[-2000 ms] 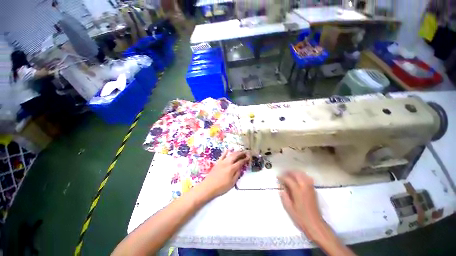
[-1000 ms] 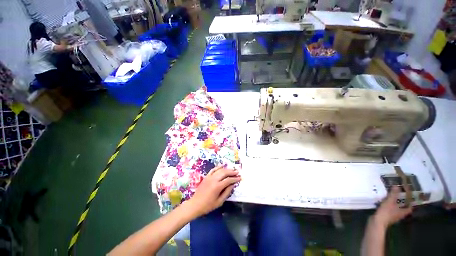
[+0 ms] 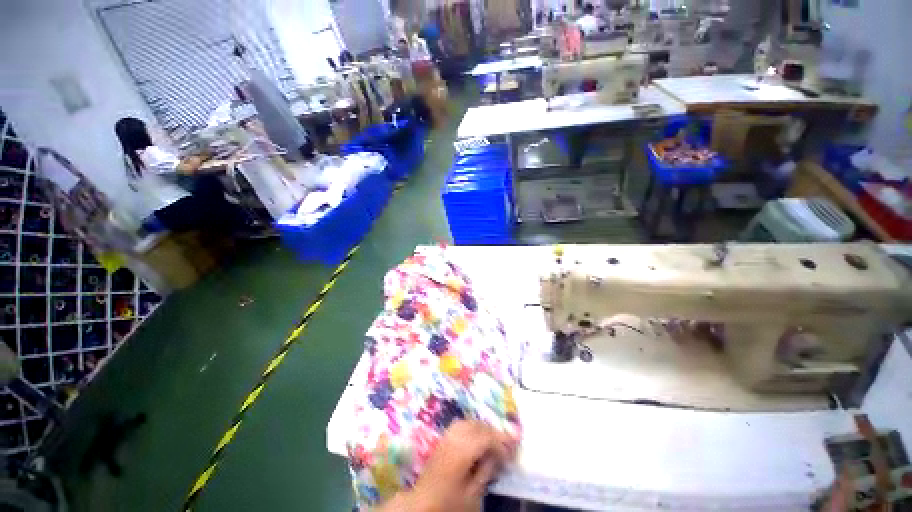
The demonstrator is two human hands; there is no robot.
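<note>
The floral garment piece [image 3: 430,360] lies on the left end of the white machine table, left of the needle area. My left hand [image 3: 465,465] grips its near right edge with bent fingers. The older lockstitch machine [image 3: 730,300] stands on the table; no cloth is under its presser foot and needle [image 3: 565,347]. My right hand [image 3: 850,490] is blurred and cut off by the bottom edge, at the control box [image 3: 868,460] on the table's front right; its fingers are not clear.
Yellow-black tape [image 3: 262,380] runs along the green floor [image 3: 200,350] at left. Stacked blue crates [image 3: 478,195] stand beyond the table. A person [image 3: 150,160] sits at far left near a blue bin [image 3: 335,225]. A blue basket of scraps [image 3: 686,165] and a red basket [image 3: 890,208] are at right.
The cloth has come off the needle area to the left, with my left hand at its near edge. My right hand has moved from beside the needle to the control box. The view has tilted up.
</note>
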